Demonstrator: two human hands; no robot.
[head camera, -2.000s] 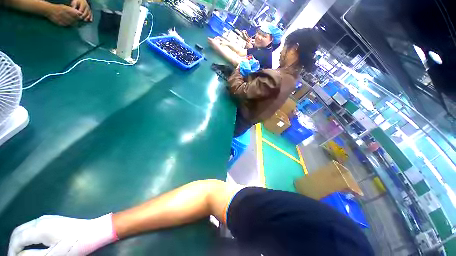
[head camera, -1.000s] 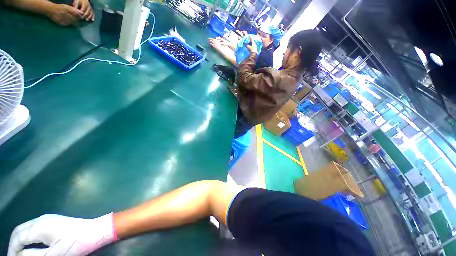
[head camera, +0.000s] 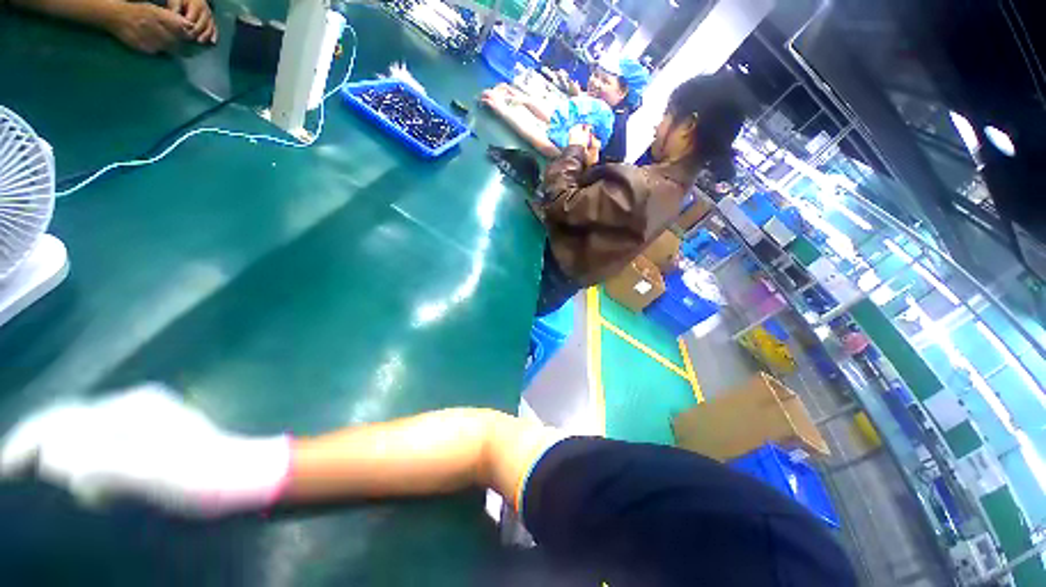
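Observation:
My right hand (head camera: 155, 449), in a white knitted glove with a pink wrist band, is at the lower left over the dark green bench top (head camera: 287, 287). It is motion-blurred, so its fingers and anything in them cannot be made out. My bare forearm reaches it from a dark sleeve at the lower right. My left hand is not in view.
A white fan (head camera: 29, 218) stands at the left edge, its cord running to a pale post (head camera: 301, 69). A blue tray (head camera: 407, 117) holds small dark parts. Another person's bare hands (head camera: 166, 23) rest top left. A person in a brown jacket (head camera: 596, 218) sits across the bench's far side.
My gloved right hand has moved up in the picture and become blurred. The person in brown has lowered the blue item from near the face.

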